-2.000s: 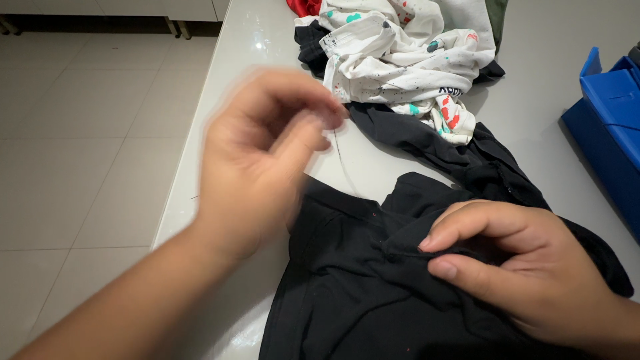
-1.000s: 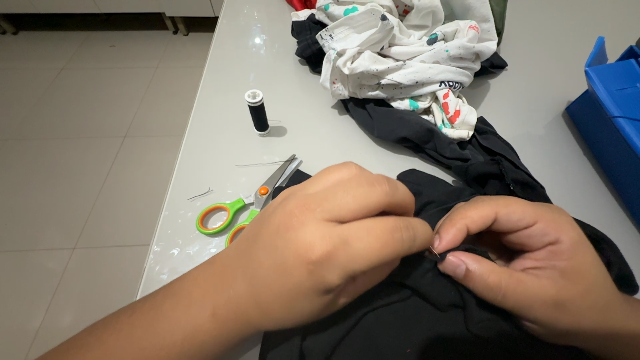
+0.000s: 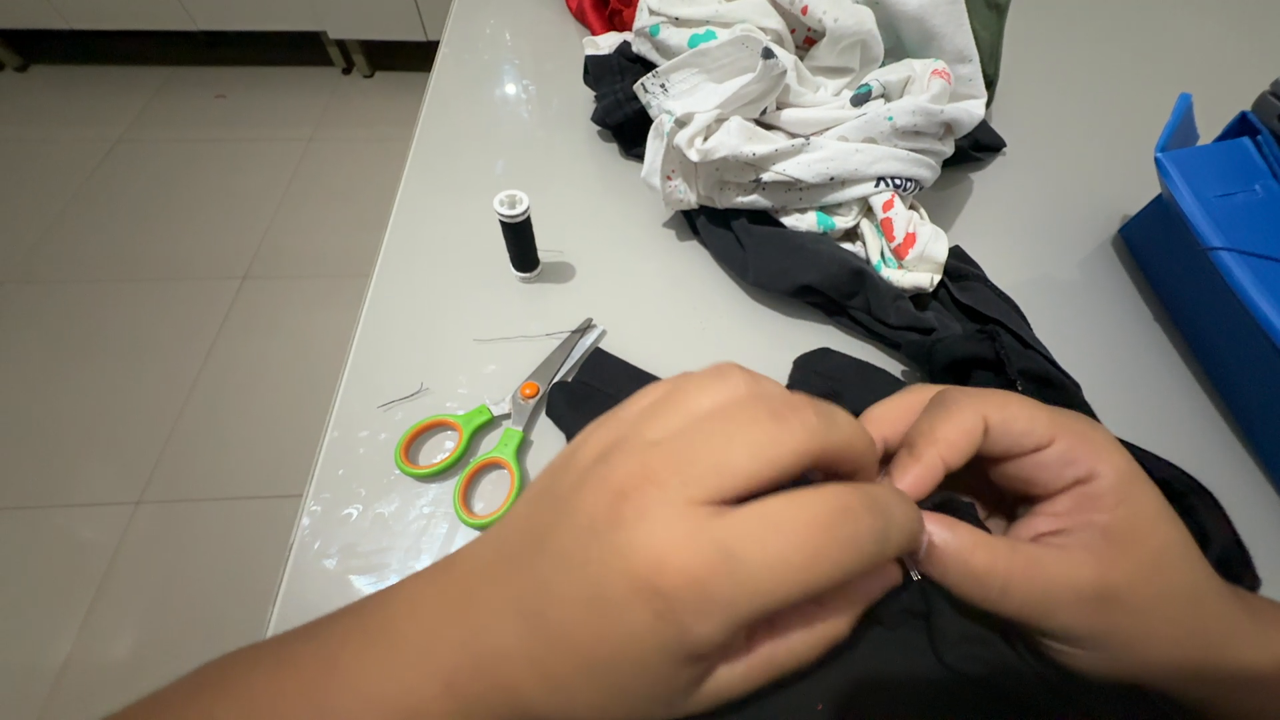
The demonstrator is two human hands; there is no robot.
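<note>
Black fabric lies bunched under both hands. My right hand pinches a fold of it between thumb and fingers. Against those fingertips, my left hand is closed, its fingers bent. A thin metal end, seemingly of a sewing needle, shows just below where the fingertips meet; the rest is hidden. Scissors with green and orange handles lie with blades parted, left of my left hand, tips by the fabric. A spool of black thread stands upright farther back.
Loose thread ends lie near the left edge of the glossy table. White paint-patterned clothing is heaped at the back, over dark cloth and beside red cloth. A blue plastic box is at the right.
Two seconds ago my left hand was raised away from my right, with thread stretched between it and the fabric. It has come down to my right fingertips, and the scissors and spool have come into sight.
</note>
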